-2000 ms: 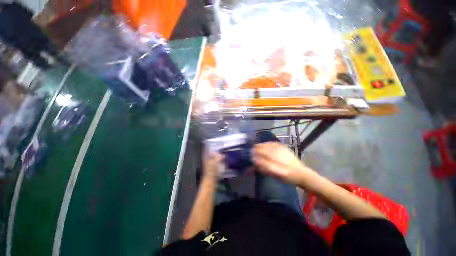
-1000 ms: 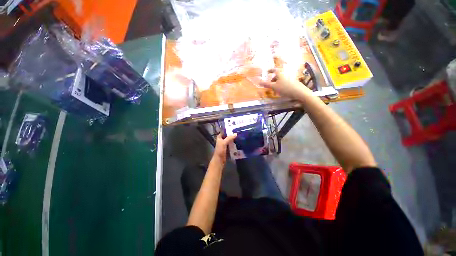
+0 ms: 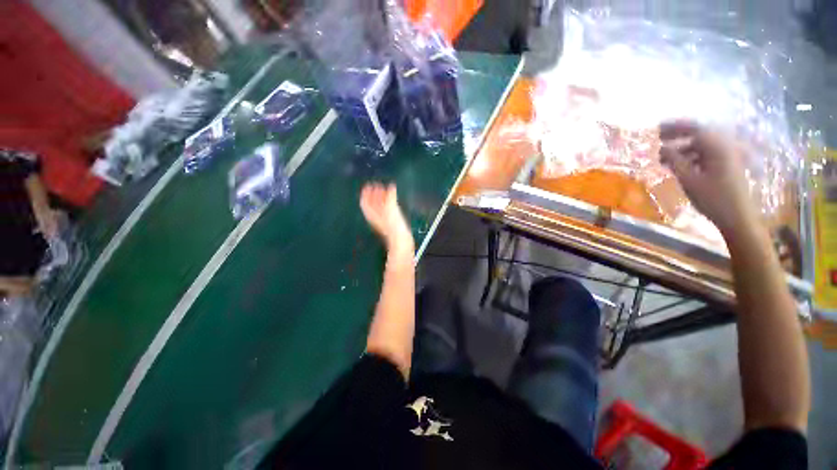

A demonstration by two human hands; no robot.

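My left hand (image 3: 384,213) is over the green belt, blurred, with no box in it and its fingers slightly apart. My right hand (image 3: 702,165) is over the sealer's orange-brown bed, by a bright heap of waste film (image 3: 633,101); glare hides whether it pinches any film. A bagged product box (image 3: 259,182) lies on the belt beyond my left hand. Two larger bagged boxes (image 3: 367,106) stand side by side near the belt's far right end, film tails up. The long sealing bar (image 3: 606,220) runs along the sealer's near edge.
Two small bagged boxes (image 3: 209,145) and a greyish-white pile (image 3: 156,128) lie farther across the belt (image 3: 303,303). A yellow control panel (image 3: 823,220) is at the right rim. A red stool (image 3: 652,441) is low right. Part of another person (image 3: 37,216) shows at far left.
The box my left hand held by the sealer is no longer in it. My left hand has moved left over the belt. My right hand remains over the bed. The view has swung left.
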